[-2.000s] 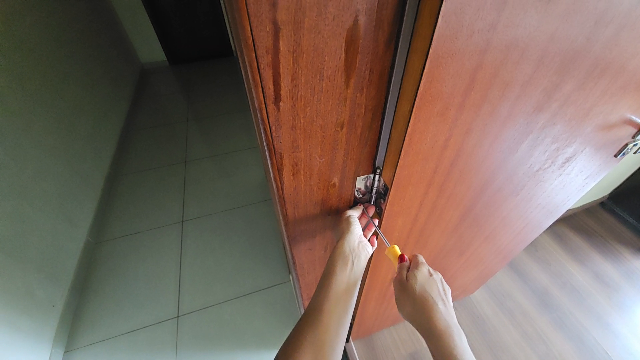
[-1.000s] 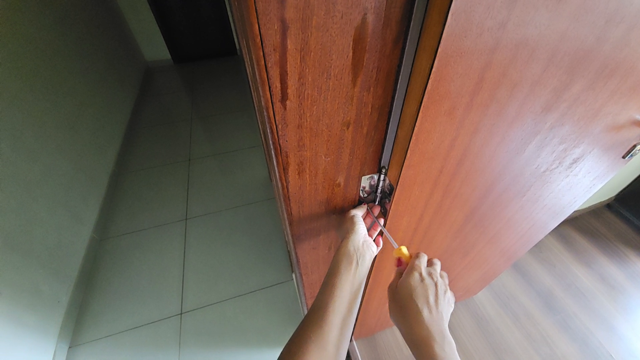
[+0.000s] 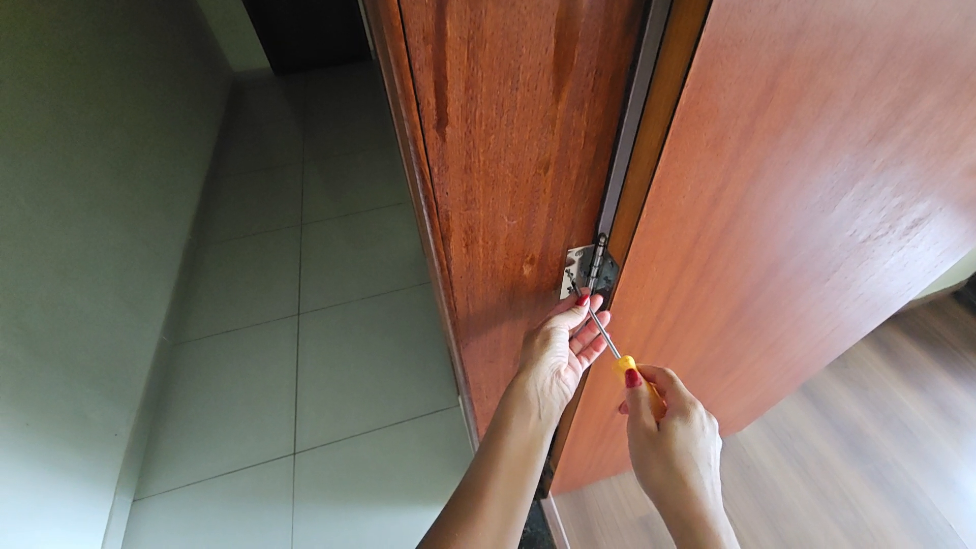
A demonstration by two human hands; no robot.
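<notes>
A metal butt hinge [image 3: 598,267] joins the wooden door frame [image 3: 511,191] to the open wooden door [image 3: 793,213]. My right hand [image 3: 675,435] grips the yellow handle of a screwdriver [image 3: 605,334], whose shaft slants up and left to the frame-side leaf of the hinge. My left hand [image 3: 560,343] is just below the hinge, with thumb and a finger pinched around the shaft near its tip and the other fingers loosely curled. Screw heads show on the leaf; whether the tip sits in one cannot be told.
Left of the frame lies a grey tiled floor [image 3: 366,366] beside a pale wall [image 3: 91,252], with a dark doorway [image 3: 309,30] at the far end. Wood-look flooring [image 3: 831,457] shows under the door at the lower right.
My left hand has shifted a little down from the hinge, so more of its frame-side leaf shows. My right hand has turned on the screwdriver handle.
</notes>
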